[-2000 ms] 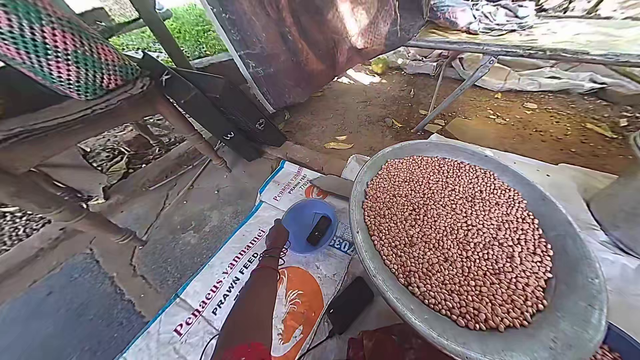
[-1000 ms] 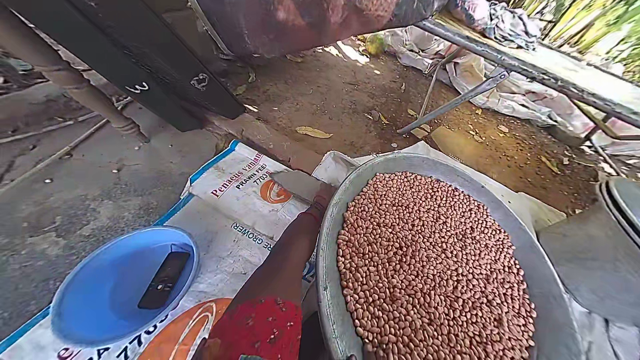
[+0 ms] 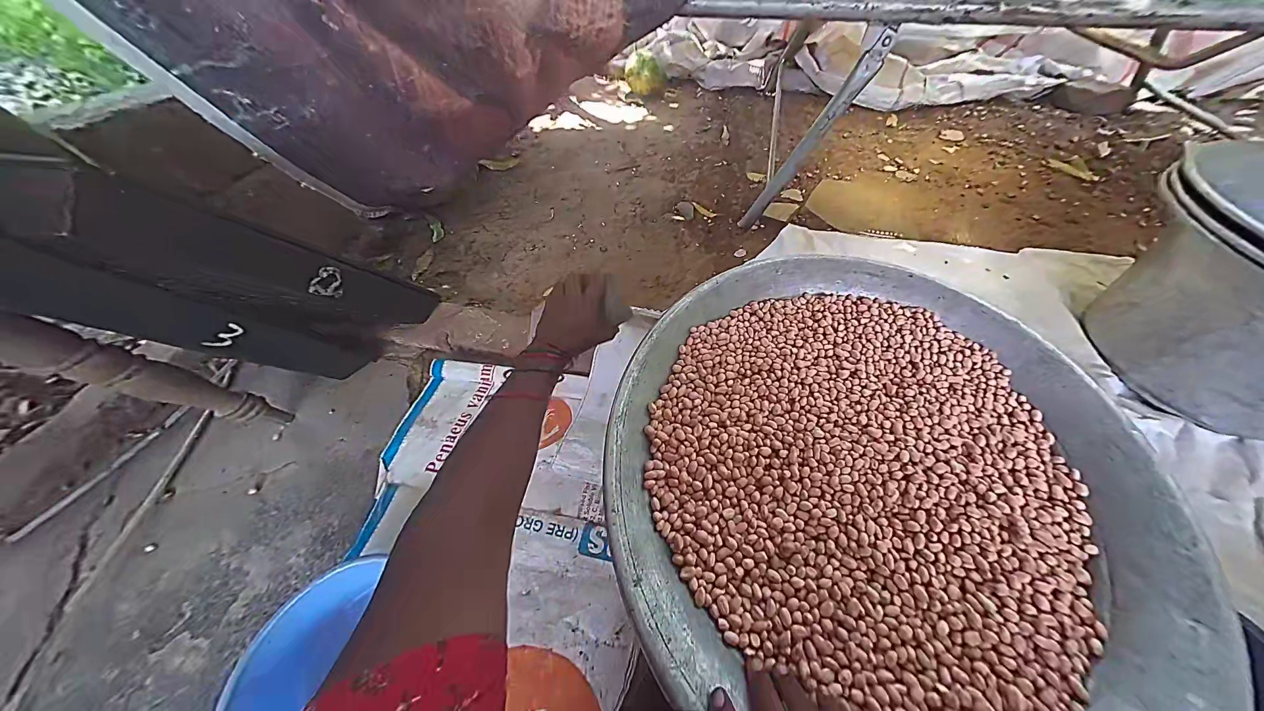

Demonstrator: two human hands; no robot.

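Observation:
A wide metal basin (image 3: 632, 553) holds a heap of reddish-brown peanuts (image 3: 869, 494). Beyond its left rim, my left hand (image 3: 578, 314) is closed around a small visible part of a blurred grey object (image 3: 617, 301). Red and dark bands circle that wrist. At the bottom edge, fingers of my right hand (image 3: 775, 689) show at the basin's near inner side, against the peanuts; most of this hand is out of view, and its grip is unclear. A blue plastic bowl (image 3: 296, 632) stands at lower left, partly hidden by my left forearm.
A printed feed sack (image 3: 563, 583) lies under the bowl and beside the basin. A large metal pot (image 3: 1165, 316) stands at right. Dark boards (image 3: 197, 296) and a turned wooden leg (image 3: 128, 370) are at left. A slanted metal leg (image 3: 825, 123) rises behind the basin.
My left hand has moved from the blue bowl to beyond the basin's left rim. The grey flat piece earlier on the sack no longer shows there. The view has shifted.

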